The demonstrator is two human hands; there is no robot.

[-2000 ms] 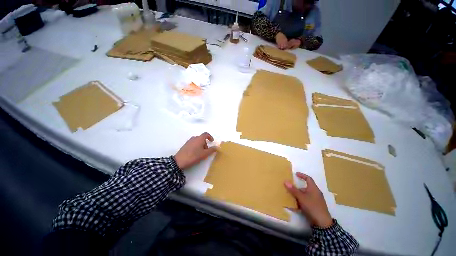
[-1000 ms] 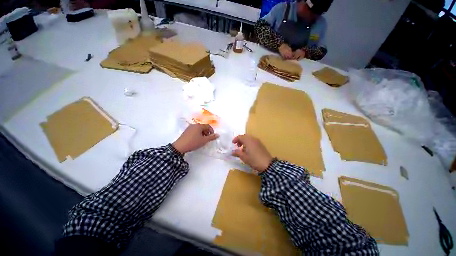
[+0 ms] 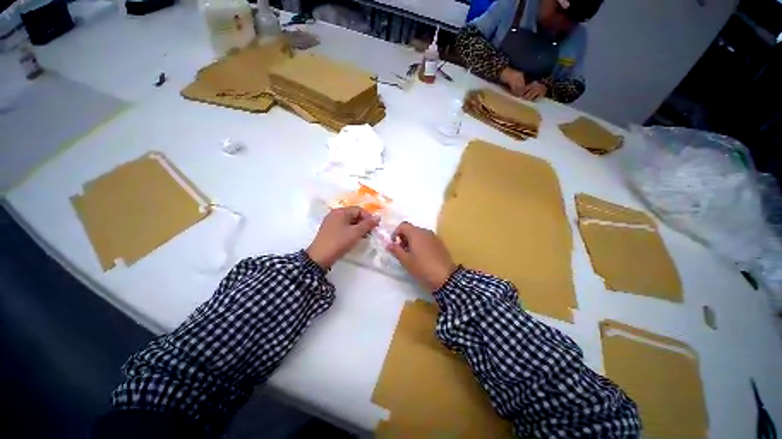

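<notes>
My left hand and my right hand are close together over the clear strip bag with orange print. The fingertips of both hands pinch a small white strip between them; its full length cannot be made out against the bag. A tan panel lies at the table's front edge, partly hidden under my right forearm. A larger tan panel stack lies beyond it, to the right of my right hand.
Panels with white strips lie at left and right. Crumpled paper lies beyond the bag. Brown piles, a glue bottle and a seated person are at the far side. Large plastic bags and scissors are at right.
Both hands have left the front panel and moved to the strip bag, where they now hold a white strip. The view has shifted slightly.
</notes>
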